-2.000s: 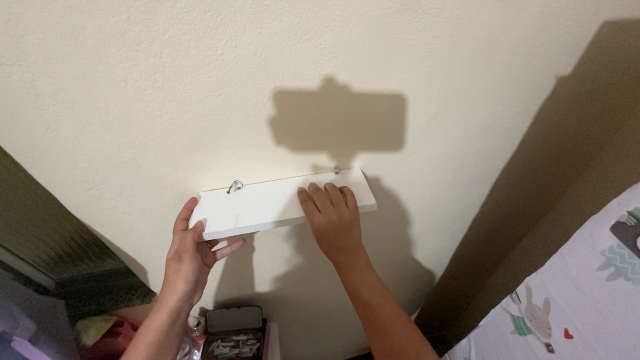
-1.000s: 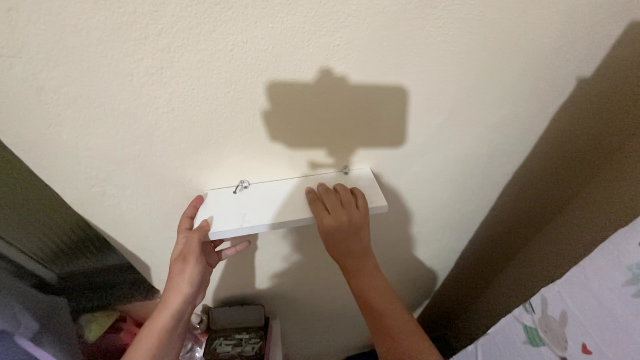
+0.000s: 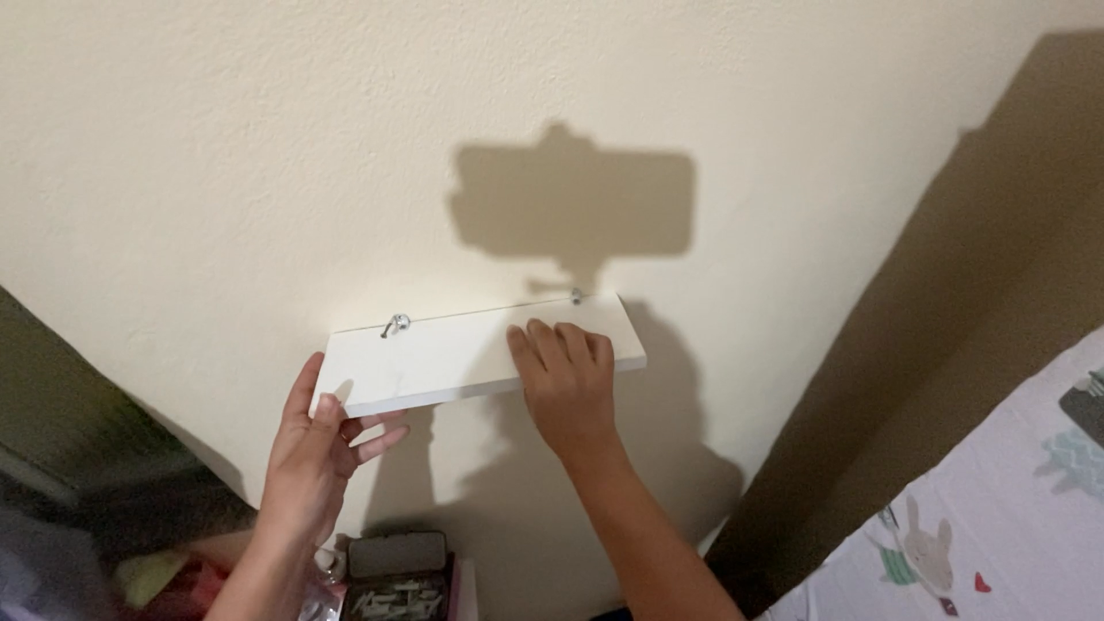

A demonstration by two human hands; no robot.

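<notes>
A white shelf board lies with its back edge against the cream wall, its left end a little lower in view. My left hand grips its left end, thumb on top and fingers beneath. My right hand rests over the board's right half with fingers bent; whether it pinches the front edge is hidden. At the back edge, a metal fitting with a screw shows on the left and a small metal fitting on the right.
Below the board stands an open box of small pale pieces, beside a clear plastic item. Red and yellow-green items lie at lower left. A patterned sheet with a rabbit print covers the lower right. A dark panel borders the left.
</notes>
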